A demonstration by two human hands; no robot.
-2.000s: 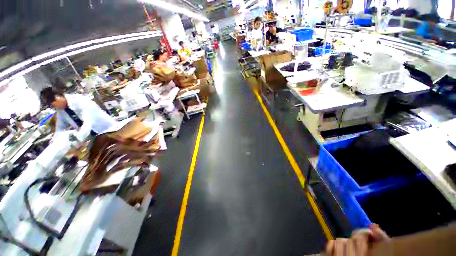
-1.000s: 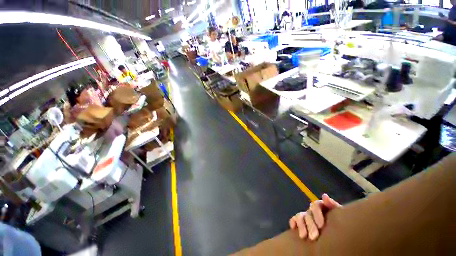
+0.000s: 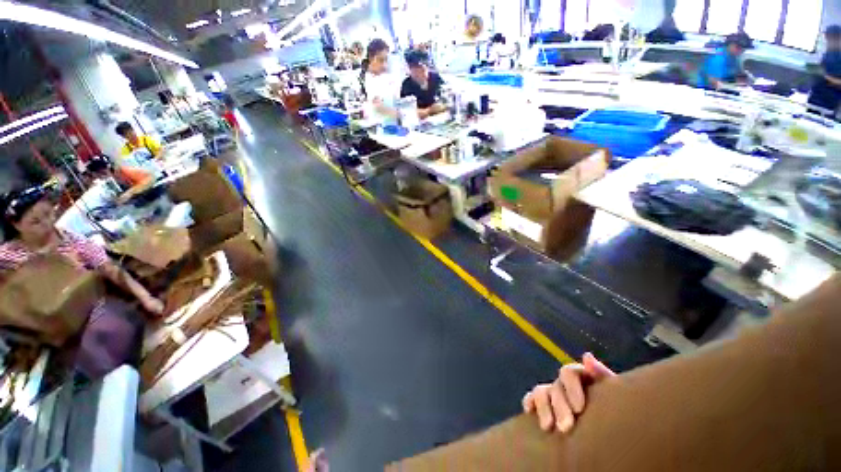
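Observation:
A broad, smooth brown bundle or carton (image 3: 682,396) fills the lower right corner, its upper edge slanting up to the right. My right hand (image 3: 567,396) is closed over this edge, with the fingers on the brown surface; the wrist and arm are hidden. A small skin-coloured bit at the bottom edge, left of the brown thing, seems to be part of my left hand (image 3: 317,460). It is cut off by the picture's edge, so its grip cannot be told.
A dark grey aisle (image 3: 341,313) runs ahead between yellow lines. At left, a person sits by brown bag bodies (image 3: 46,295) and a white stand (image 3: 198,355). At right are an open cardboard box (image 3: 549,180), a white table (image 3: 701,198) and blue bins (image 3: 618,132). Others sit farther off.
The view has moved along the aisle and turned right. The blue bins of dark parts have left the near right, and the brown thing now fills the lower right. The small skin-coloured bit has appeared.

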